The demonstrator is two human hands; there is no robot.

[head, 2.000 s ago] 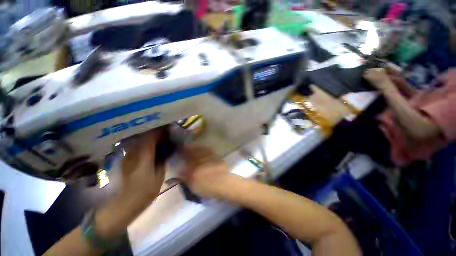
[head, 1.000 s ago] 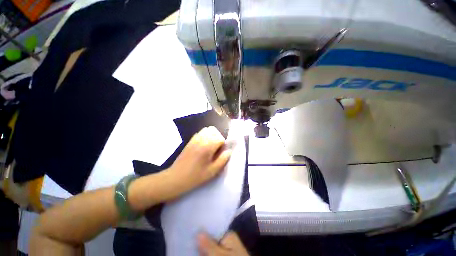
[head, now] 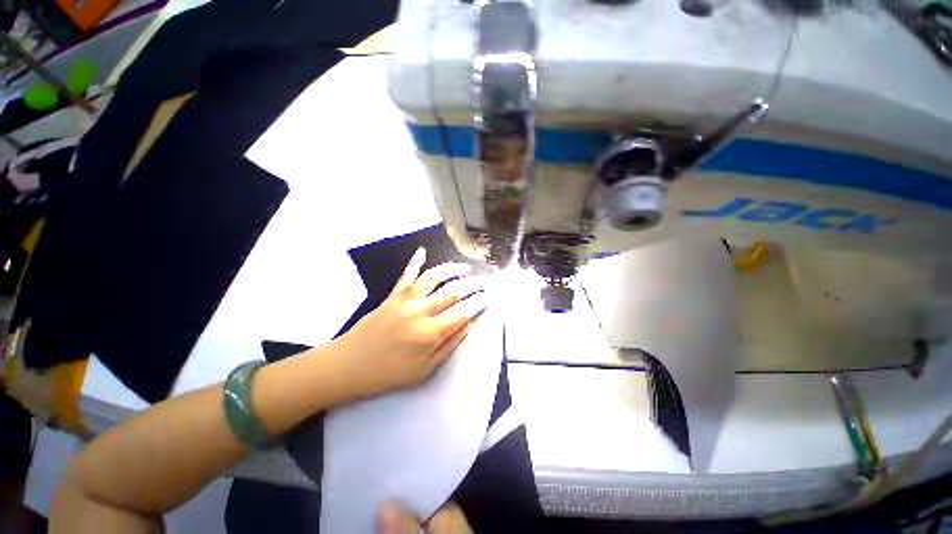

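A white-backed piece (head: 402,448) lies white side up over black fabric (head: 514,475), its upper end at the brightly lit presser foot (head: 508,273). My left hand (head: 423,318), with a green bangle on the wrist, lies flat on this piece just left of and in front of the foot, fingers a little apart. My right hand (head: 423,518) is cut off by the bottom edge; its thumb and fingers pinch the piece's lower right edge. The needle tip is lost in the glare. The sewing machine (head: 668,156) stands above and to the right.
Large black panels (head: 177,250) cover the left of the white table. Curved pieces (head: 668,402) lie right of the needle under the machine arm. A small green-orange tool (head: 858,428) lies near the right front edge, beside a pale cord (head: 924,459). A ruler-marked edge (head: 668,495) runs along the front.
The view swung left from the machine's right end to the needle. Since one second ago, my left hand has flattened and its fingers have spread. My right hand stays low on the piece.
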